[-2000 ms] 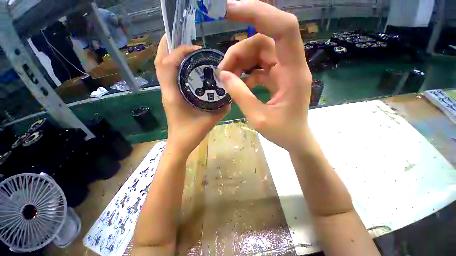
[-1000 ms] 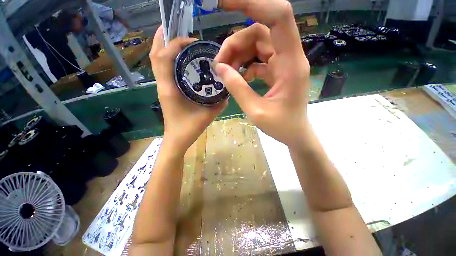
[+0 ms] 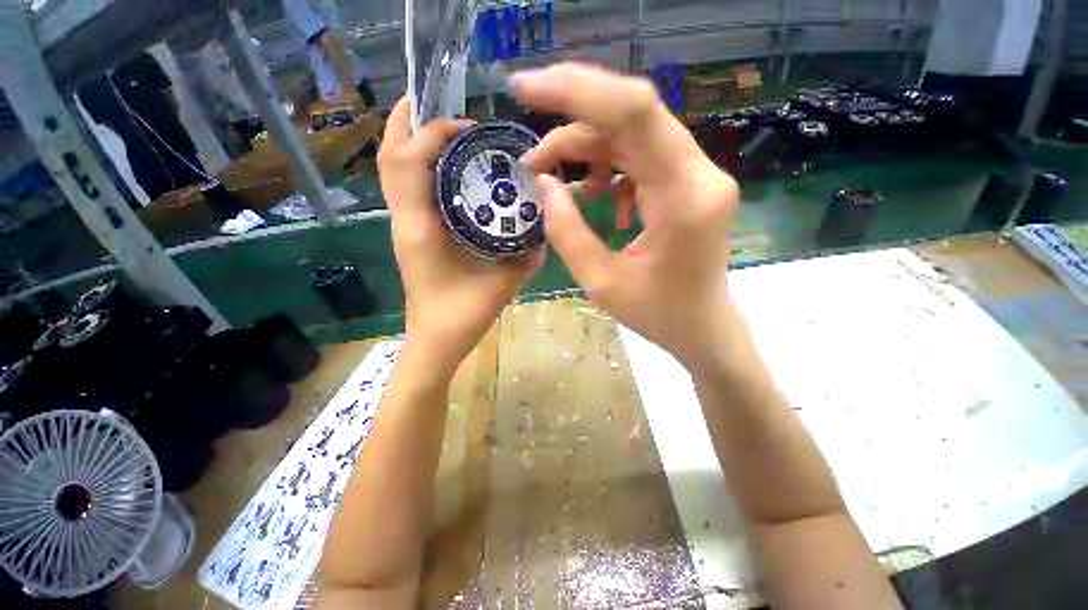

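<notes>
My left hand (image 3: pixel 427 256) is closed around a black cylindrical housing (image 3: pixel 459 242) and tilts its round end toward me. The silver-white end face (image 3: pixel 475 191) shows several round black shapes inside the black rim. A long sticker strip (image 3: pixel 438 66), shiny and partly translucent, stands up from my left hand and runs out of the top edge. My right hand (image 3: pixel 650 197) has its thumb and a fingertip close together at the right side of the end face, its index finger raised above. Whether a tiny piece is between them cannot be told.
A sticker sheet (image 3: pixel 292 500) lies at left beside a small fan (image 3: pixel 74 500) and dark stocked housings (image 3: pixel 179 369). A white board (image 3: pixel 883 393) lies at right, shiny film (image 3: pixel 573 477) at centre. Upright black cylinders (image 3: pixel 850 215) stand on the green conveyor (image 3: pixel 764 232) behind. Another sheet (image 3: pixel 1062 256) lies far right.
The joined dark shape seen on the end face earlier now shows as separate round shapes. My right index finger has come away from the strip, whose blue marks now show. Conveyor cylinders have shifted.
</notes>
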